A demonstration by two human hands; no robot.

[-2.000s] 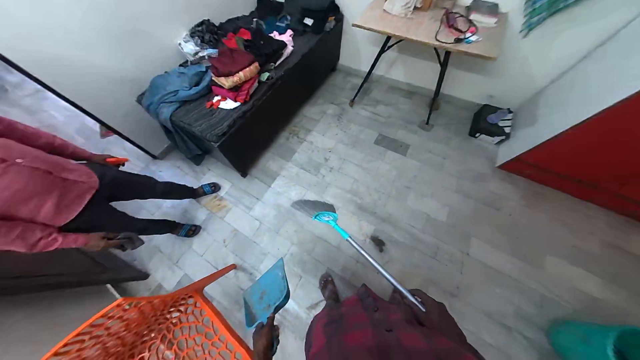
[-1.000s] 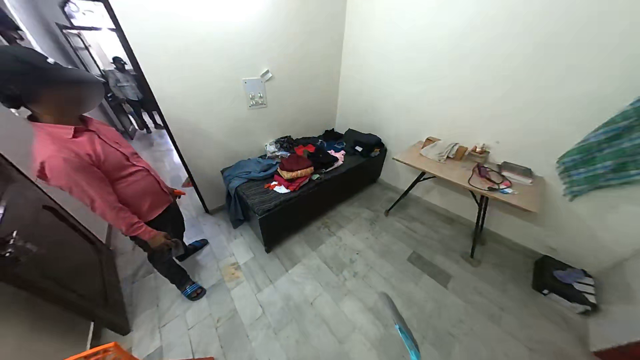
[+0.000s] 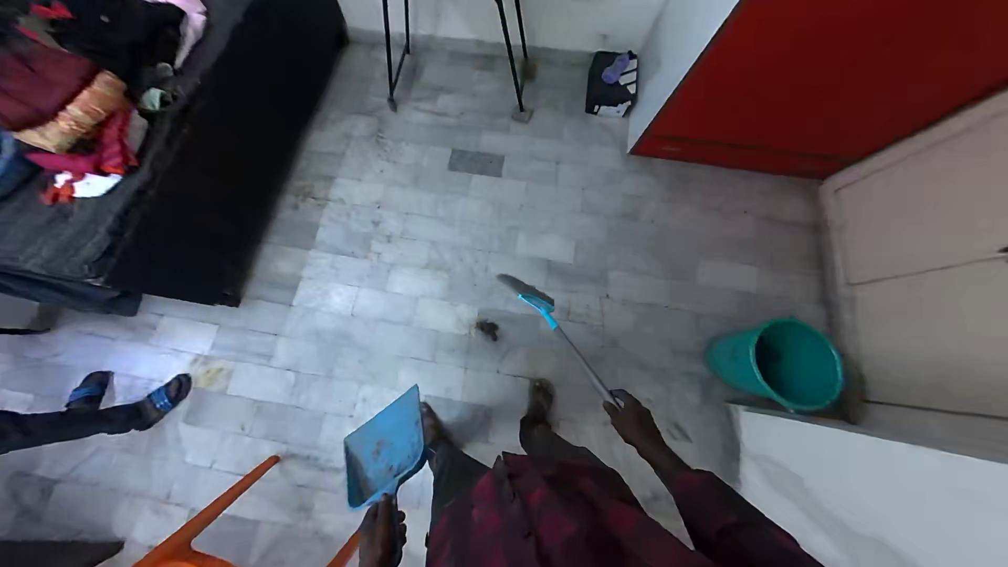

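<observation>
My right hand [image 3: 632, 417] grips the grey handle of a broom [image 3: 579, 353] with a turquoise head and grey bristles, which point up and left at the floor. A small dark clump of debris [image 3: 487, 329] lies on the tiles, left of the bristles and apart from them. My left hand [image 3: 383, 529] is closed around the handle of a blue dustpan [image 3: 386, 447], whose pan bears dirty marks and is held left of my left foot. Whether the pan touches the floor I cannot tell.
An orange plastic chair [image 3: 185, 543] stands close by my left hand. A person's feet in blue-strapped sandals [image 3: 164, 398] are at the left, below a black bed [image 3: 213, 181] heaped with clothes [image 3: 71, 102]. A green bin [image 3: 799, 365] stands right, by a white ledge [image 3: 866, 480].
The view has swung down and right from the room to the floor. Against two seconds ago, the broom head has gone from the left of the dark clump to its right.
</observation>
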